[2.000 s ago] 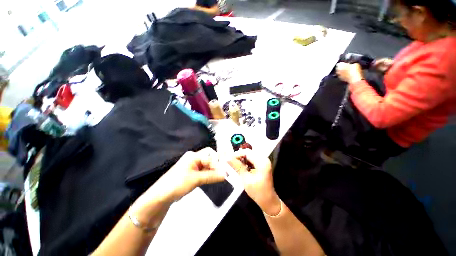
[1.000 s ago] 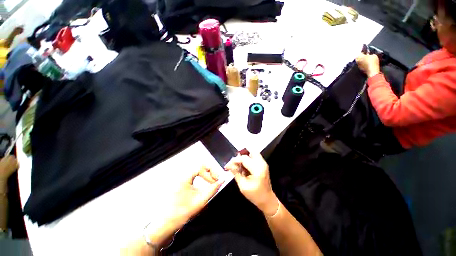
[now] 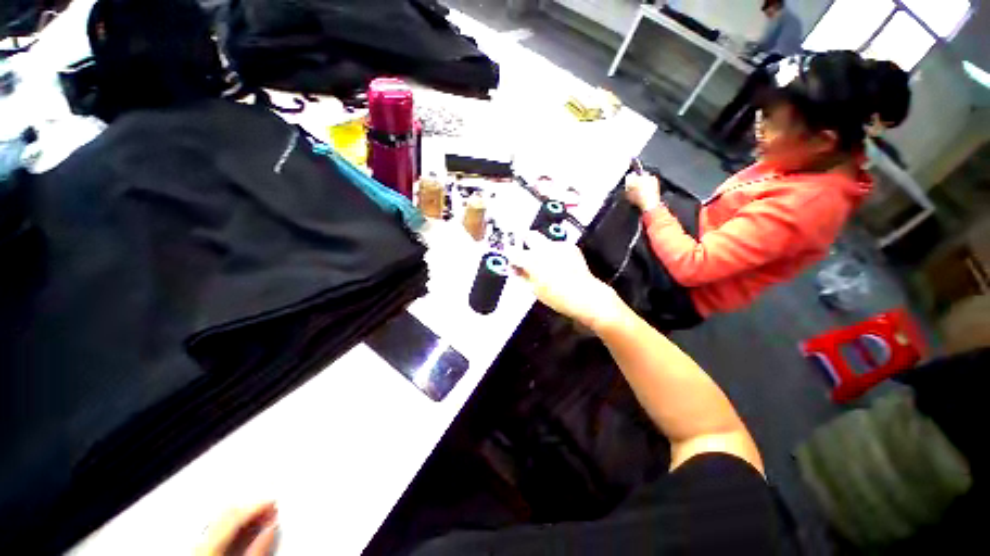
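Observation:
My right hand [image 3: 559, 280] is stretched out over the table edge, its fingertips beside the black thread cone [image 3: 489, 285]. Whether it holds anything cannot be told. My left hand [image 3: 245, 531] is low in the picture over the white tabletop [image 3: 309, 467], mostly cut off by the bottom edge; its fingers are curled and I see nothing in it. Two more black cones with teal rings stand behind my right hand, one of them [image 3: 550, 217] near the table edge. Small dark bits [image 3: 498, 238] lie by the cones.
A stack of black garments [image 3: 217, 239] covers the left. A smartphone [image 3: 421, 356] lies by the edge. A magenta bottle [image 3: 392, 136] and tan spools [image 3: 474, 217] stand beyond. A person in a coral top [image 3: 749, 234] sits at right, near a red stool [image 3: 865, 353].
My hands have moved apart: the right reached forward to the cones, the left dropped to the bottom edge. The view has turned right, bringing the red stool and green cloth into view.

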